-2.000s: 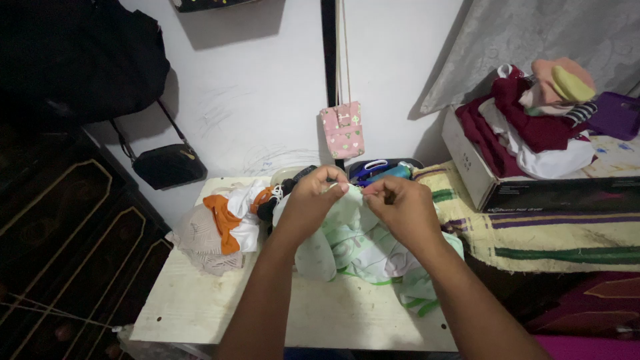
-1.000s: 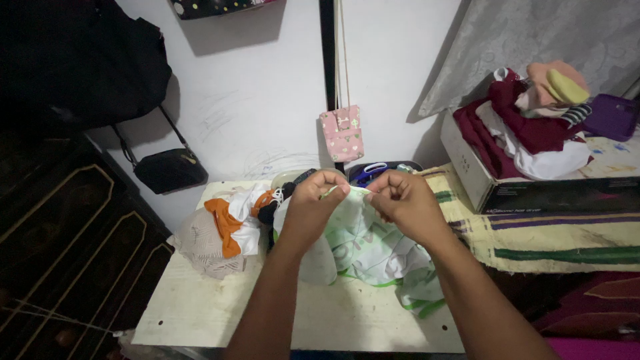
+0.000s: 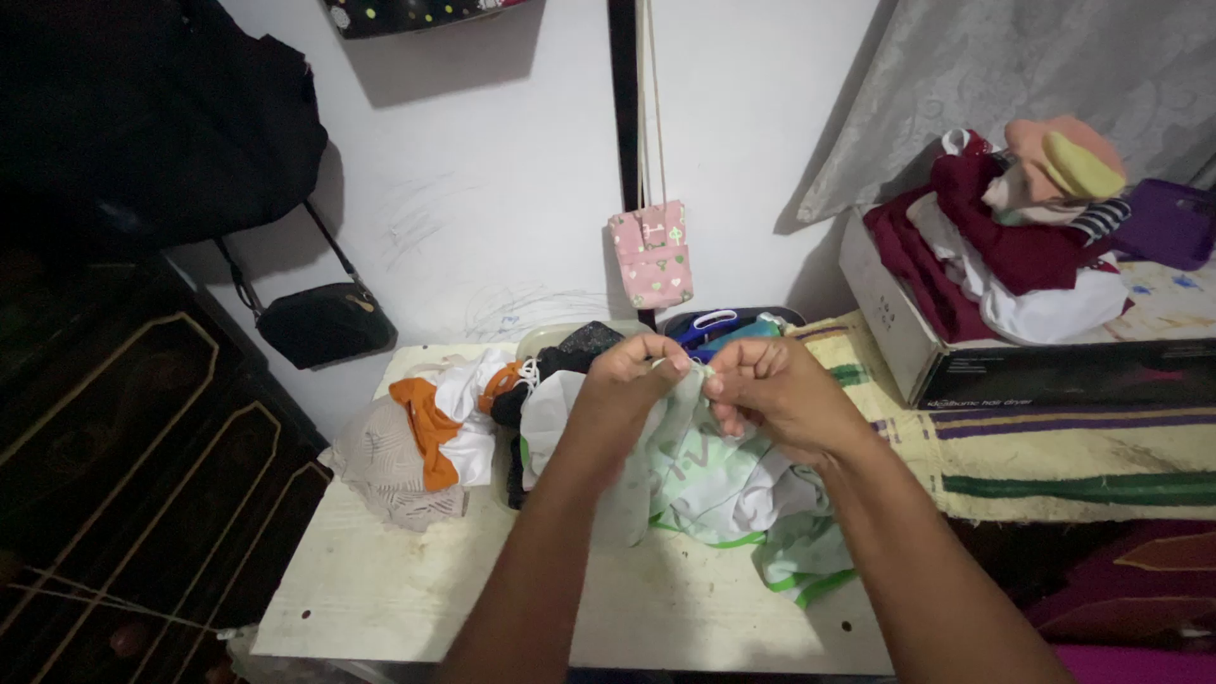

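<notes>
Both hands pinch the top edge of a pale green and white cloth garment [image 3: 698, 475] with bright green trim, held up over a whitish wooden tabletop [image 3: 380, 589]. My left hand [image 3: 632, 389] grips the edge between thumb and fingers. Close beside it, my right hand [image 3: 774, 394] pinches the same edge, fingers curled. The garment's lower part rests on the tabletop. A plastic tub [image 3: 543, 332] with dark clothes stands behind my left hand. Blue-handled scissors [image 3: 708, 328] lie in a dark container behind the hands.
Left of the tub lie an orange and white cloth [image 3: 432, 432] and a beige knit cloth [image 3: 380, 465]. A cardboard box [image 3: 879, 294] bearing folded clothes [image 3: 1012, 237] sits at right on a striped woven cloth [image 3: 1064, 461]. A pink pouch [image 3: 655, 256] and a black bag [image 3: 328, 323] hang behind.
Both hands stay pinched on the garment's edge. The fingers have shifted slightly along it, and the hanging fabric has changed its folds.
</notes>
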